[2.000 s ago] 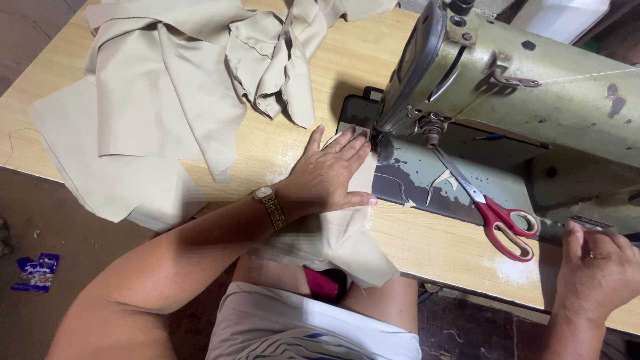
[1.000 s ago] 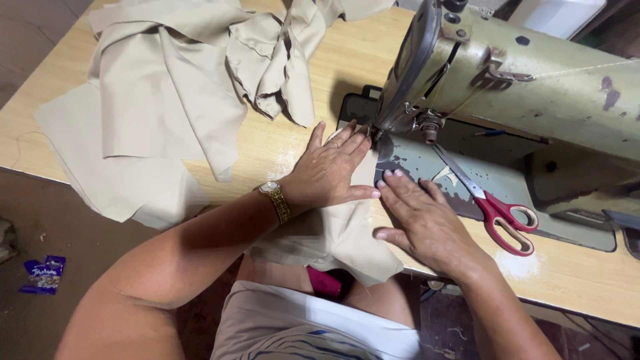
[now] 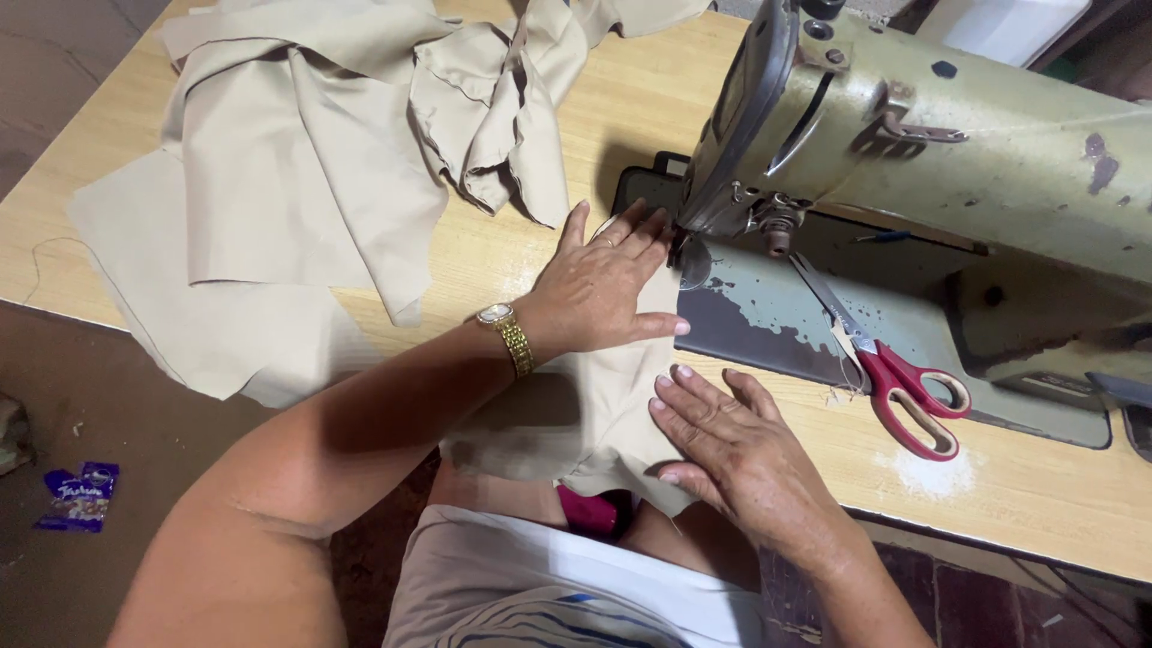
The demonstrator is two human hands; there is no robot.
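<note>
My left hand (image 3: 598,292) lies flat with spread fingers on a beige fabric piece (image 3: 621,396), its fingertips close beside the needle area of the sewing machine (image 3: 909,126). The needle and presser foot are mostly hidden. My right hand (image 3: 720,441) rests over the right edge of the same piece, nearer my lap, fingers extended. The fabric hangs over the table's front edge. Red-handled scissors (image 3: 877,355) lie partly on the machine bed (image 3: 765,310), blades pointing toward the machine head, with fabric scraps and thread beside them.
A pile of beige fabric pieces (image 3: 297,162) covers the wooden table (image 3: 54,234) at the left, one piece overhanging the front edge. A white container (image 3: 1008,27) stands behind the machine. A purple wrapper (image 3: 83,497) lies on the floor at lower left.
My right hand, at the table's right side two seconds ago, came over to the fabric. Since one second ago it has moved a little toward my lap. My left hand remains on the cloth by the needle.
</note>
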